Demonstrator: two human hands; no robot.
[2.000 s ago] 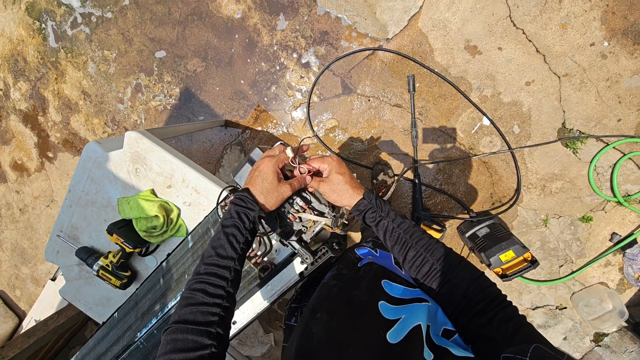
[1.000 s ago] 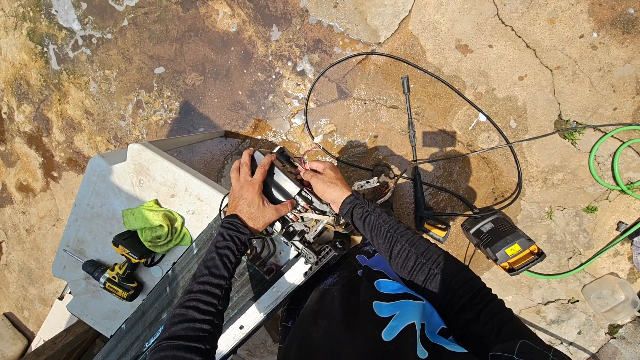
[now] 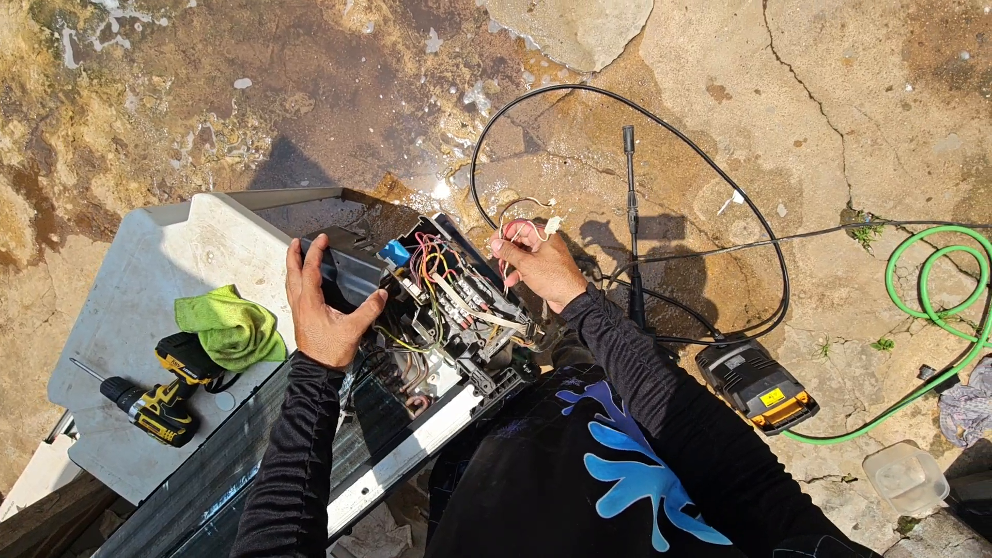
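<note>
My right hand (image 3: 542,262) pinches a bundle of thin wires with a white plug connector (image 3: 552,225) at its end, to the right of the exposed electrical assembly (image 3: 457,302). Fingers spread, my left hand (image 3: 325,306) rests at the dark metal housing (image 3: 353,271) on the assembly's left side. Coloured wires, a blue part (image 3: 395,253) and terminals show inside it. Below lie bent copper pipes (image 3: 417,403) and a long finned coil (image 3: 225,442) of what looks like an air conditioner unit.
A yellow-black cordless drill (image 3: 167,395) and a green cloth (image 3: 231,329) lie on a white plastic cover (image 3: 116,287). On the ground to the right are a spray lance (image 3: 632,209) with a black hose (image 3: 787,279), a pressure washer (image 3: 756,384), a green hose (image 3: 891,434) and a plastic container (image 3: 905,477).
My left hand has moved left from the top of the assembly, uncovering its coloured wires. My right hand has shifted right with the wires.
</note>
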